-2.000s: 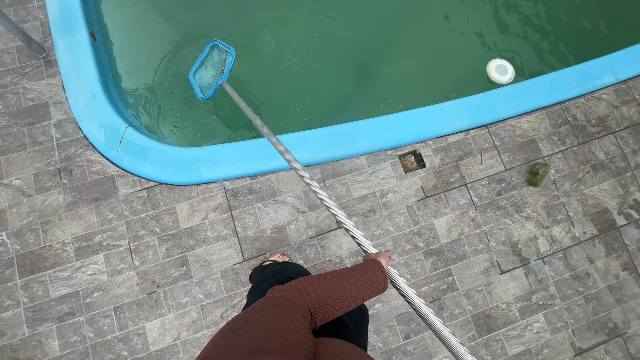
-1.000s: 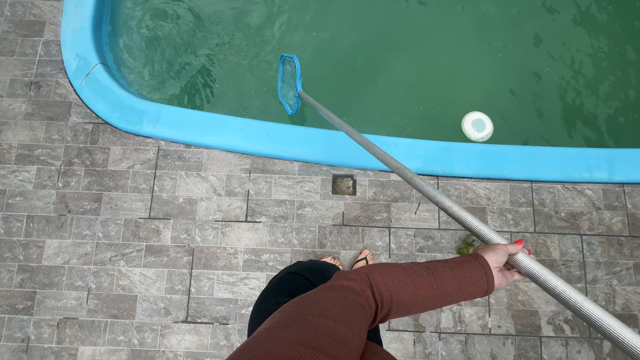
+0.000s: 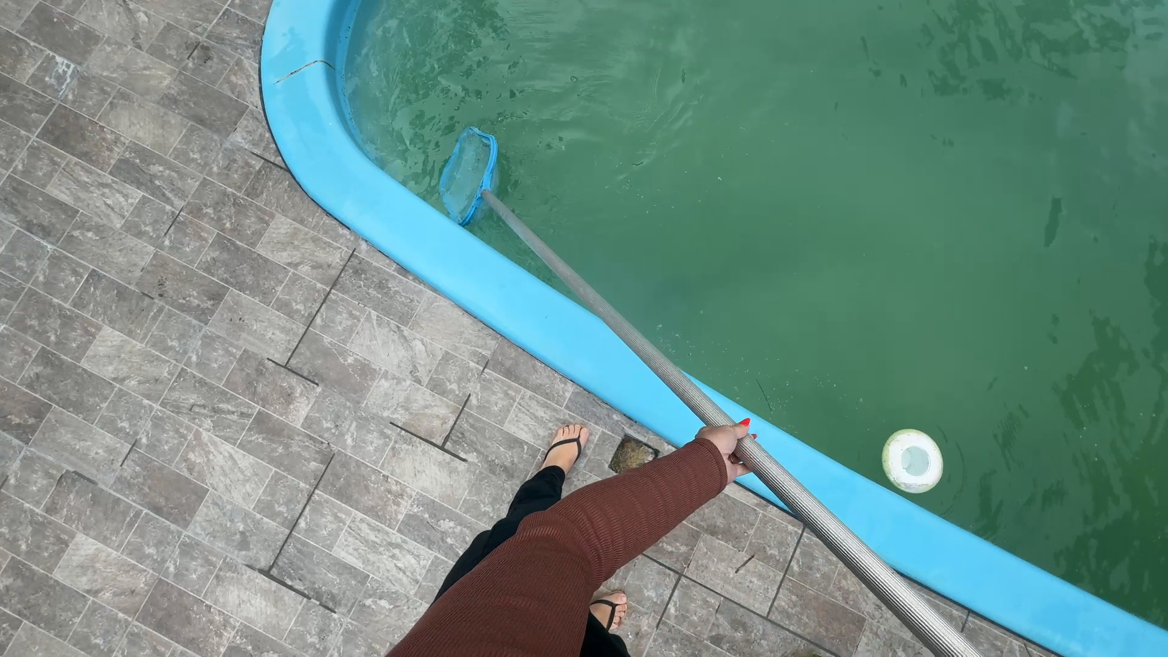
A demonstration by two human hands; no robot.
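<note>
My left hand (image 3: 727, 449), with red nails at the end of a brown ribbed sleeve, is closed around the ridged metal pole (image 3: 639, 345) above the pool's rim. At the pole's far end, the blue-framed skimmer net (image 3: 469, 176) lies at the water near the inner side of the curved blue rim, tilted. The pole's near end runs out of view at the bottom right. My right hand is not visible. A round white floating dispenser (image 3: 912, 461) sits on the green pool water (image 3: 776, 228), to the right of the pole.
The blue pool rim (image 3: 429, 246) curves from upper left to lower right. Grey stone-look tiles (image 3: 219, 383) border it. A small square opening in the paving (image 3: 631, 453) lies beside my sandaled foot (image 3: 566, 446), and my other foot (image 3: 610, 609) is lower down.
The net has moved from open water closer to the blue rim. My left hand stays closed on the pole. The view has turned.
</note>
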